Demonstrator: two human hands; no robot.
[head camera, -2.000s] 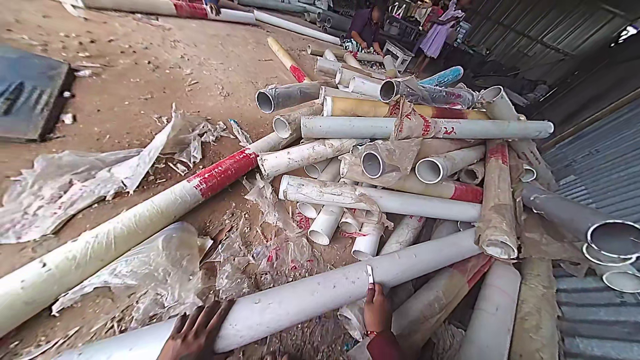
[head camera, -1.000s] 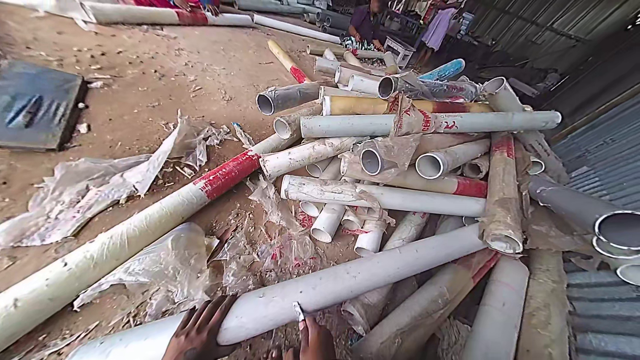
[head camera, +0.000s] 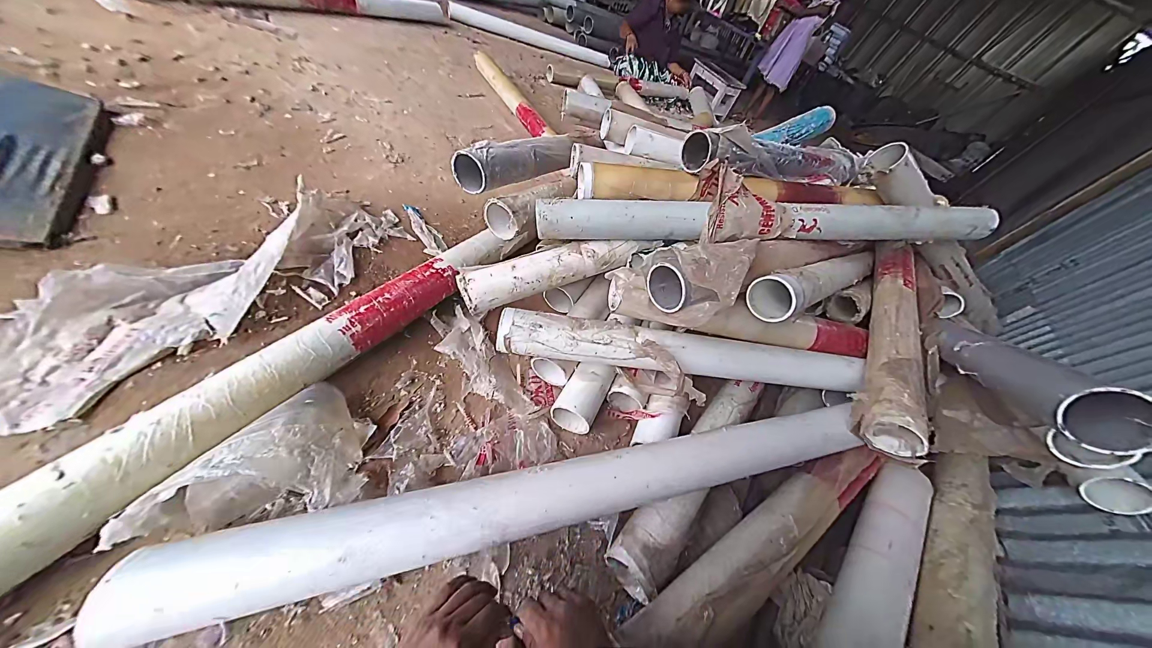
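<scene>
At the bottom middle of the head view, my left hand (head camera: 457, 616) and my right hand (head camera: 560, 619) are side by side, knuckles up, fingers bent. A small bit of something blue shows between them; what they hold is mostly hidden. Just beyond them a long white plastic pipe (head camera: 468, 506) slants from the lower left up to the pile, and neither hand rests on it. A pale pipe with a red band (head camera: 396, 306) lies on the ground to the left. Beyond is a heap of pipes, with a long grey-white pipe (head camera: 630, 219) across its top.
Torn plastic wrapping (head camera: 252, 459) lies between the two long pipes, with more plastic sheeting (head camera: 117, 315) farther left. A dark slab (head camera: 45, 162) sits at the left edge. Corrugated metal sheet (head camera: 1062, 558) borders the pile at right. A person (head camera: 650, 36) sits low at the back, near another person.
My left hand has come off the long white pipe and is now beside my right hand. The small light-coloured tool seen at my right hand earlier no longer shows on the pipe.
</scene>
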